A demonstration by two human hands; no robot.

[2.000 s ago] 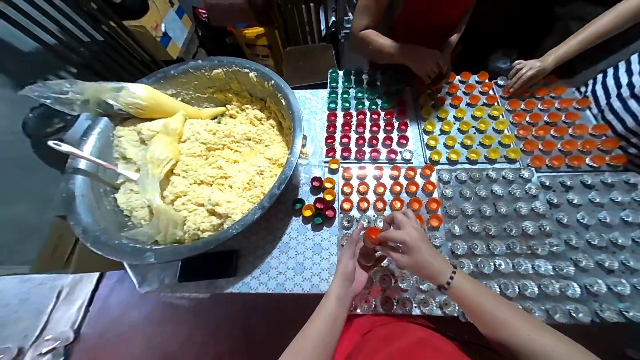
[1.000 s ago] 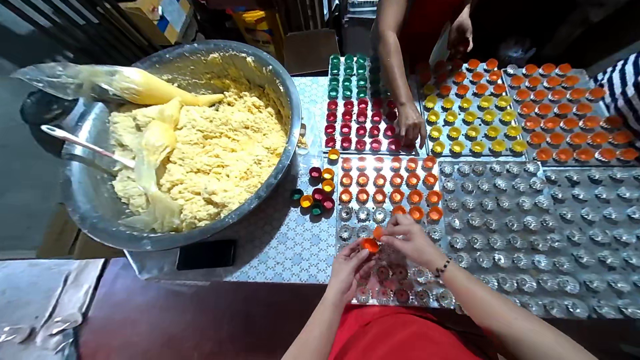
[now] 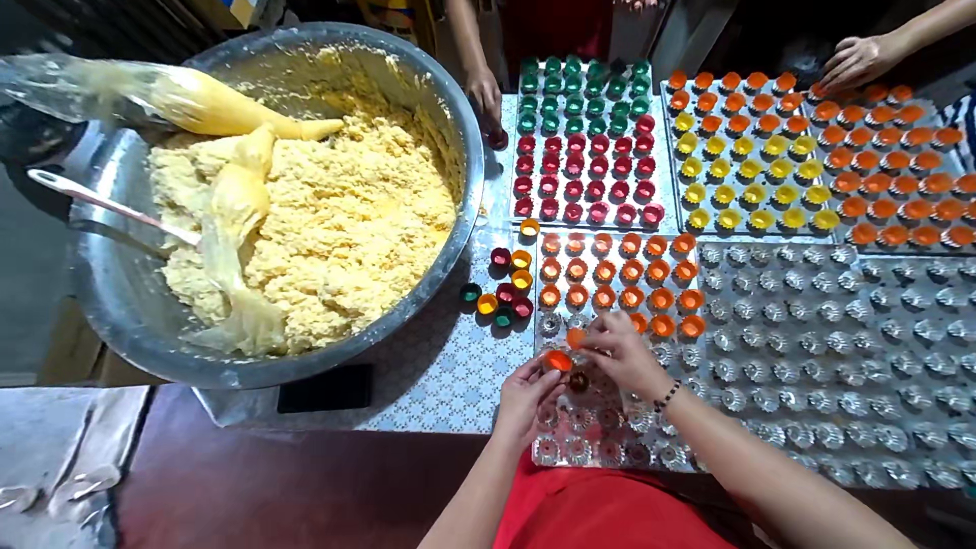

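My left hand (image 3: 528,396) holds a small stack of orange paper baking cups (image 3: 557,361) between thumb and fingers, over the near tray. Beside it, my right hand (image 3: 621,354) has a single orange cup (image 3: 576,338) at its fingertips. Both hands are above a metal tray (image 3: 543,460) of fluted metal molds. Its far rows carry orange cups (image 3: 631,271), while bare molds (image 3: 578,450) show in the near rows. To the left of this tray lies a loose group of red, green and yellow cups (image 3: 505,293) on the patterned tablecloth (image 3: 450,374).
A large metal basin (image 3: 465,229) of crumbly yellow dough holds filled piping bags (image 3: 221,99) and a pale-handled utensil (image 3: 114,204). A black phone-like object (image 3: 325,388) lies below it. Trays of coloured cups and bare molds (image 3: 793,366) extend right. Other people's hands (image 3: 485,95) work across the table.
The right hand has come away from the left, with one orange cup at its fingertips. The co-worker's hand that was over the red cups is now left of that tray.
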